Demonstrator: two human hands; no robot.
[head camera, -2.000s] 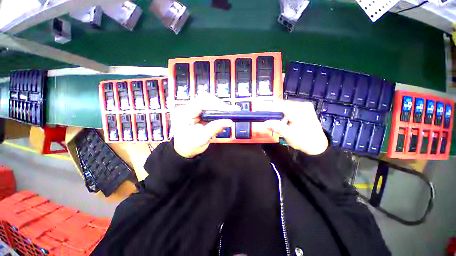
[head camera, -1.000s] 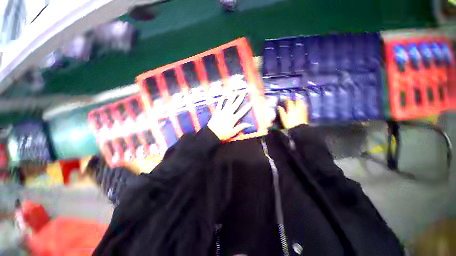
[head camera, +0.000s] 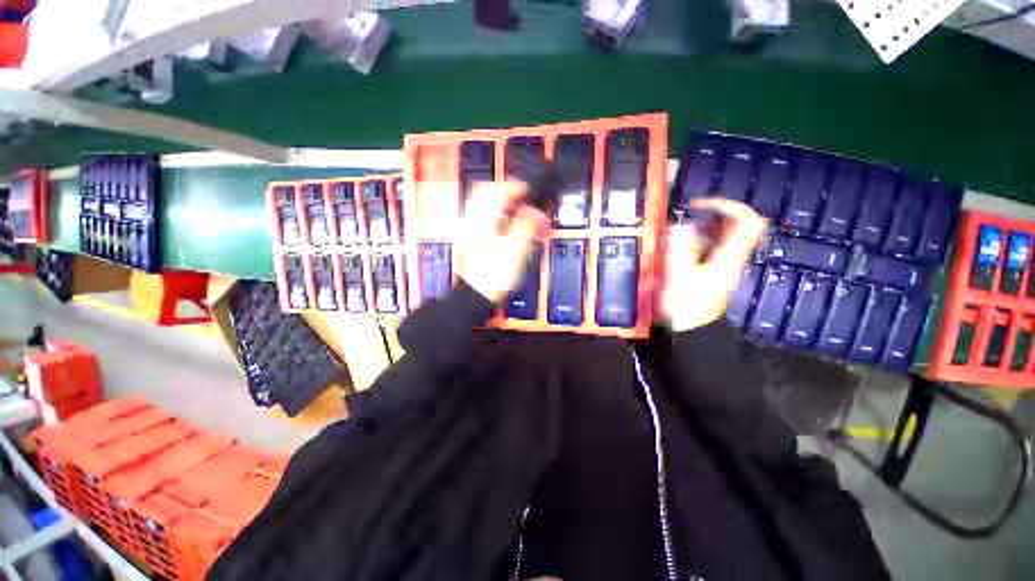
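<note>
The orange phone tray (head camera: 651, 227) lies directly before me. Its upper-left slot is bare. The other upper slots hold black phone bodies (head camera: 627, 170), two with clear white patches. Dark-blue covered phones (head camera: 616, 284) lie in the lower row, partly hidden by my left hand. My left hand (head camera: 496, 238) is over the tray's middle; a blurred dark bar, seemingly a phone body, is at its fingertips. My right hand (head camera: 706, 272) is between this tray and the blister tray of dark-blue back covers (head camera: 806, 193), fingers bent. Whether it holds a cover cannot be told.
A waiting orange tray of phones (head camera: 337, 247) and a black blister tray (head camera: 118, 212) lie at left. An orange tray with blue-faced phones (head camera: 985, 293) is at far right. Grey-white fixtures (head camera: 614, 20) line the far side. Stacked orange trays (head camera: 170, 482) are at lower left.
My hands held a dark-blue phone together, then moved apart, the left over the tray, the right by the covers. The upper-left slot, filled before, is now bare. The view has shifted.
</note>
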